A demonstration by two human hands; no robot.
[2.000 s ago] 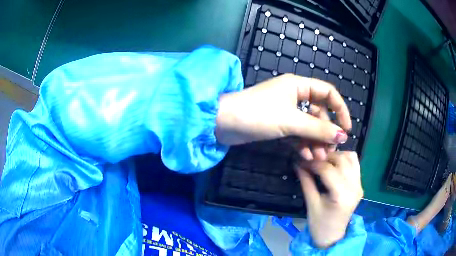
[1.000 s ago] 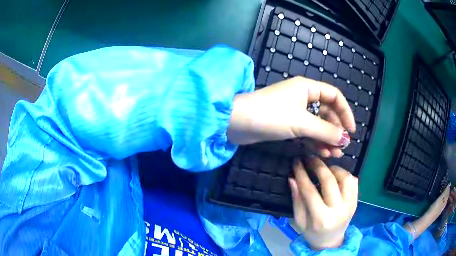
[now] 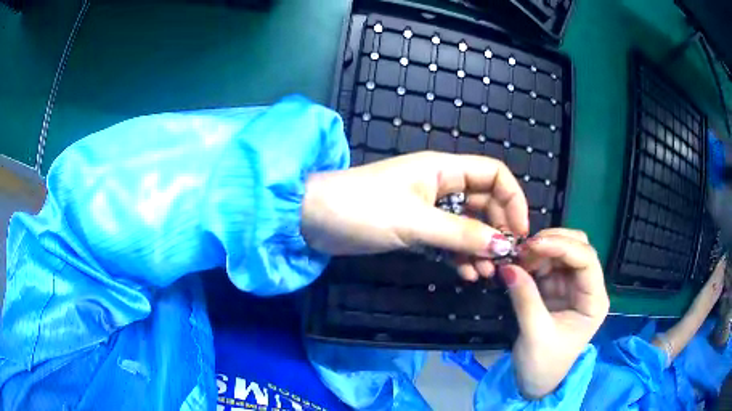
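Observation:
My left hand (image 3: 409, 205) is cupped above the black tray and holds a loose cluster of small silver-and-black components (image 3: 452, 202). Its thumb and fingertips hold another component at the front. My right hand (image 3: 558, 289), at the lower right, pinches at that component, its thumb and index fingertips meeting my left fingertips. The black gridded tray (image 3: 514, 100) lies directly in front of me, with silver dots in its far rows and a few near its lower edge. My hands hide the tray's middle.
Another black tray (image 3: 662, 177) lies to the right on the green mat (image 3: 201, 52). Part of one more tray (image 3: 539, 12) shows beyond the working tray. Another person's forearm (image 3: 692, 317) reaches in at the lower right. Blue smock sleeves surround my arms.
The view has shifted, so the trays appear further left. My right hand has come up from low over the tray to meet my left fingertips. My left hand still holds the cluster.

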